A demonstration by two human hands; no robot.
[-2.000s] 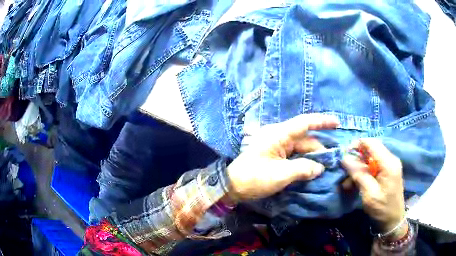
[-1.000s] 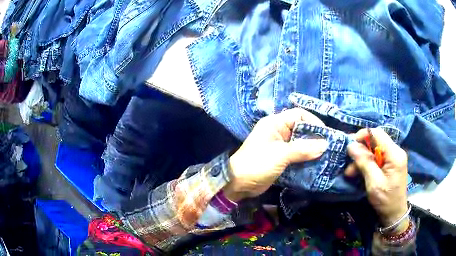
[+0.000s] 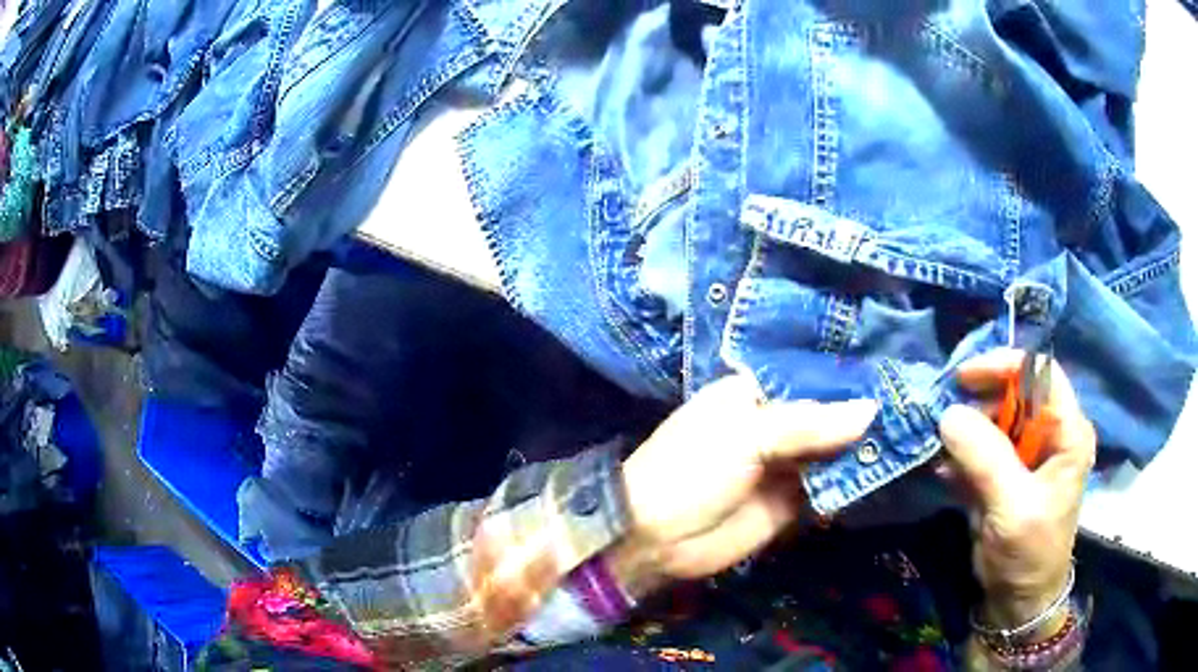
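Note:
A blue denim garment lies spread in front of me, its lower part at the near table edge. My left hand grips a stitched denim band end with a small round metal snap on it, thumb on top. My right hand pinches the same band at its right side. The right hand also holds thread snips with orange handles, their metal blades pointing up and away from me. A small stitched tab of the garment lies just beyond the blades.
A pile of denim garments lies at the upper left and hangs over the white table's edge. Bright blue surfaces are at the lower left. Floral cloth covers my lap.
The band end is turned and lowered, so its metal snap shows. The right hand has moved slightly right, and the snips' blades now show. The garment has shifted slightly left since the last frame.

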